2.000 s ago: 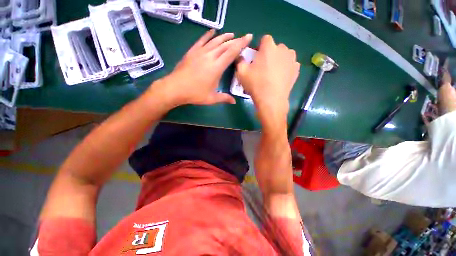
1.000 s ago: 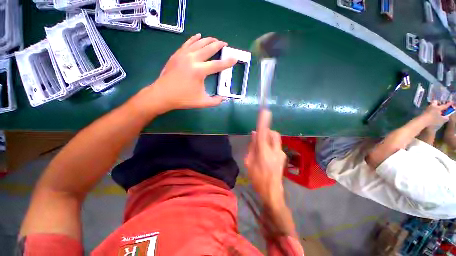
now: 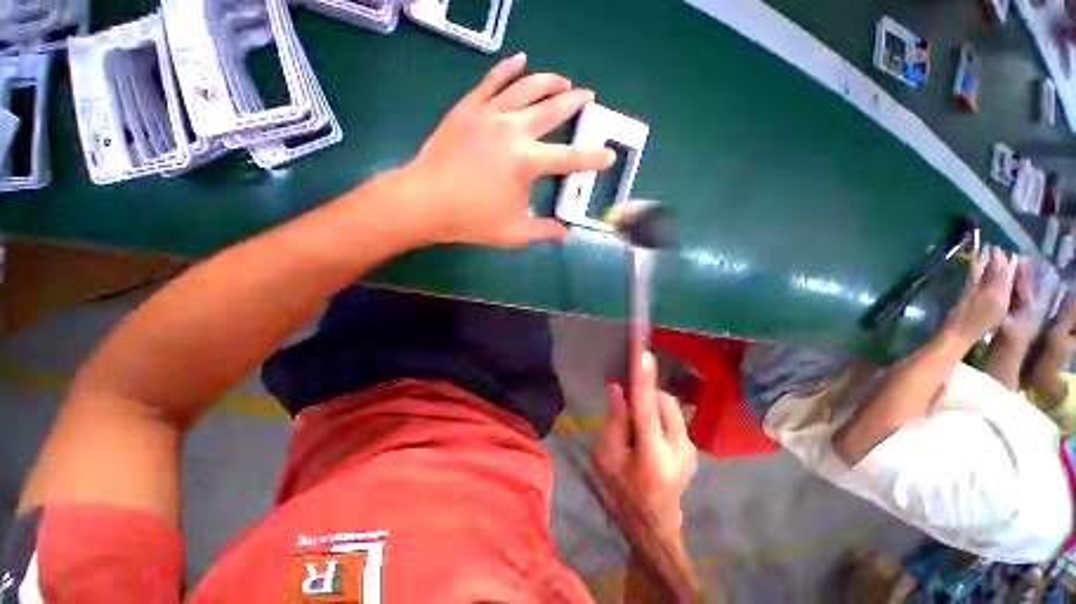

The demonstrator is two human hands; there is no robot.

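Note:
A white face frame (image 3: 573, 196) with a window lies on the green bench. My left hand (image 3: 496, 159) is spread at its left side, fingers on the frame and one finger reaching to the window. My right hand (image 3: 647, 448) is closed around the handle of the mallet (image 3: 640, 283). The mallet's head is blurred and is at the frame's lower right corner; whether it touches cannot be told. Stacked frames (image 3: 100, 118) lie in overlapping piles at the far left of the bench.
A pale strip (image 3: 855, 85) edges the green bench. Beyond it small units (image 3: 903, 52) lie on a dark surface. A neighbour's mallet (image 3: 920, 281) lies at the right, near a co-worker's hand (image 3: 982, 297). A red stool (image 3: 732, 395) is below the bench.
My right hand let go of the frame area and took hold of the mallet. The mallet head is now lower, at the frame's corner. The co-worker's hand is nearer the neighbour's mallet.

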